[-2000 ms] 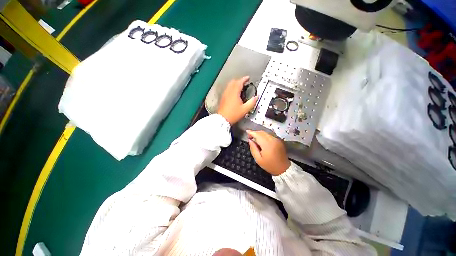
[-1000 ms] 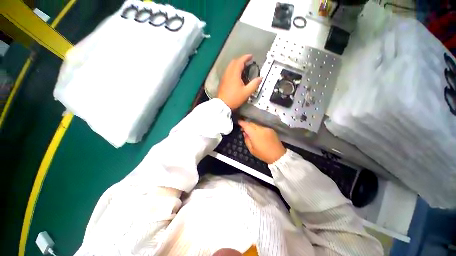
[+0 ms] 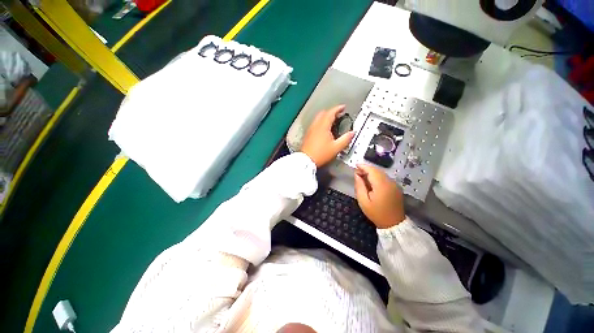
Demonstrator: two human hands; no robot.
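My left hand (image 3: pixel 325 138) holds a black watch case (image 3: pixel 342 125) between thumb and fingers, over the left part of the metal plate. Another watch case (image 3: pixel 385 144) sits in the black fixture (image 3: pixel 376 156) on the perforated base plate (image 3: pixel 424 133), with a purple-white glow on it. My right hand (image 3: pixel 380 194) is at the plate's near edge, above the keyboard (image 3: pixel 335 216). Its fingers are curled with thumb and fingertips together. Whether it holds something small cannot be told.
A foam stack (image 3: pixel 189 117) with several rings lies left on the green belt. A thicker foam stack (image 3: pixel 521 156) stands at right. The laser head (image 3: pixel 449 32) hangs above the plate. A mouse (image 3: pixel 487 278), a small black block (image 3: pixel 449 90) and a white plug (image 3: pixel 64 315) also show.
The view has shifted. My right hand has moved from over the keyboard up to the plate's near edge. A purple-white glow now shows on the case in the fixture. My left hand still holds its case.
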